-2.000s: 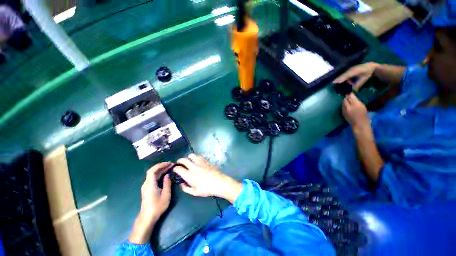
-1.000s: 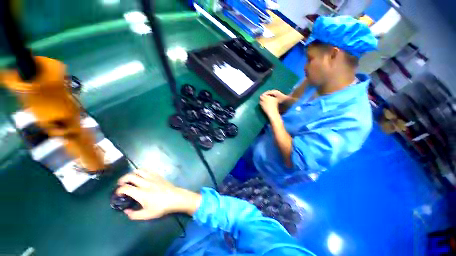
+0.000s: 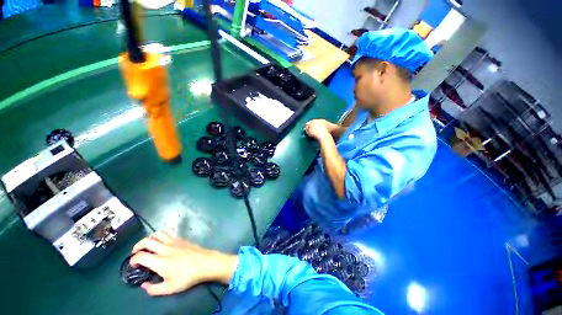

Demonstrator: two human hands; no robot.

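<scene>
My right hand rests with curled fingers on a round black housing on the green mat at the lower left. My left hand is not in view. The silver-grey screw feeder stands to the left of my hand. The orange electric screwdriver hangs over the bench above and beyond my hand, blurred and held by no hand. A pile of round black parts lies beyond my hand, a little to the right.
A single round black part lies behind the feeder. An open black bin with white pieces stands beyond the pile. A coworker in blue is at the right. More black parts lie below the bench edge. A dark cord crosses the mat.
My left hand was on the part with my right two seconds ago and has left the picture. The view has turned right. The screwdriver, in front of the feeder one second ago, now hangs clear of it.
</scene>
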